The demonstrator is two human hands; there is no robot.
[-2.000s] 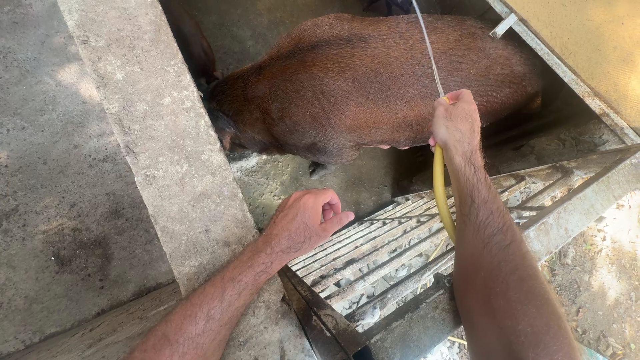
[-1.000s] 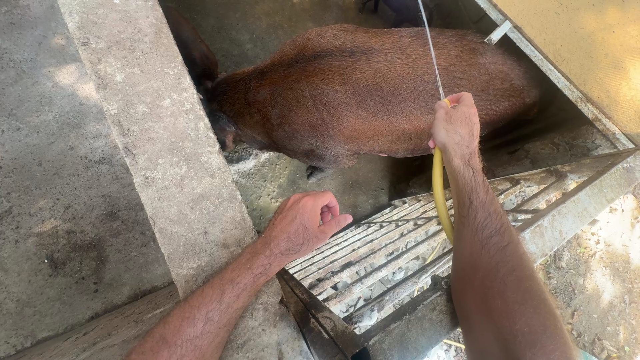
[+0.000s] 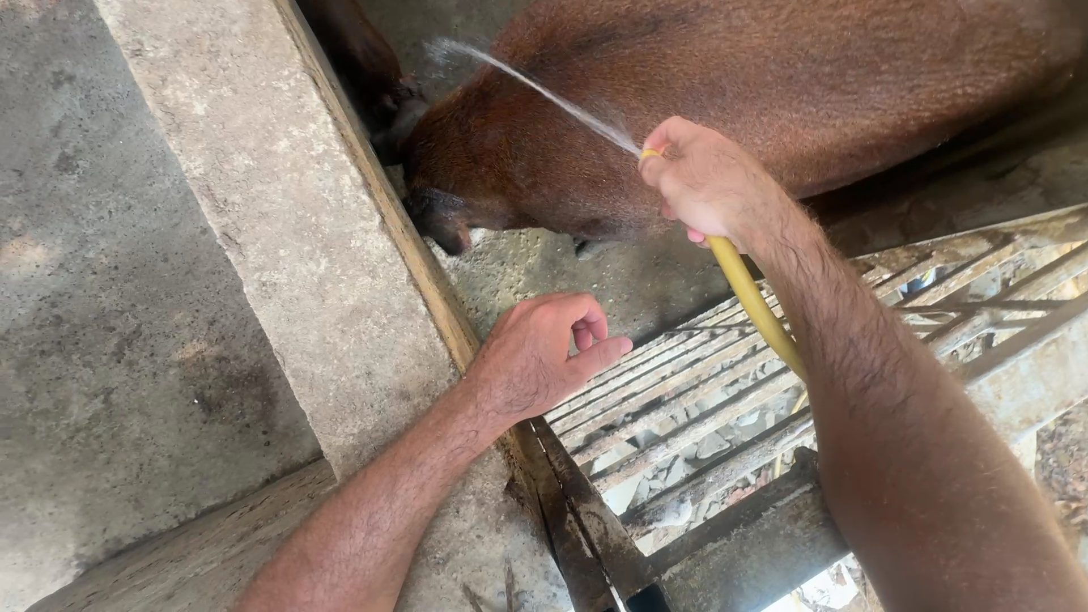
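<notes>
My right hand [image 3: 701, 178] is closed around a yellow hose [image 3: 752, 302] near its end, above the pen. A jet of water [image 3: 561, 102] leaves the hose toward the upper left, over the head end of a brown pig [image 3: 680, 93]. The pig stands on the wet concrete floor, its head by the wall. My left hand [image 3: 544, 353] rests its wrist near the wall's inner edge, beside the barred gate. Its fingers are loosely curled, thumb apart, and it holds nothing.
A thick concrete wall top [image 3: 297, 221] runs diagonally at left, with a concrete floor [image 3: 127, 297] beyond it. Rusty metal gate bars [image 3: 680, 408] slant across the lower right, above stones. Part of another dark brown animal [image 3: 357, 51] shows at the top.
The water jet pointed up and slightly left before; now it points toward the upper left, over the pig's head end. The view has shifted. My right hand still holds the hose.
</notes>
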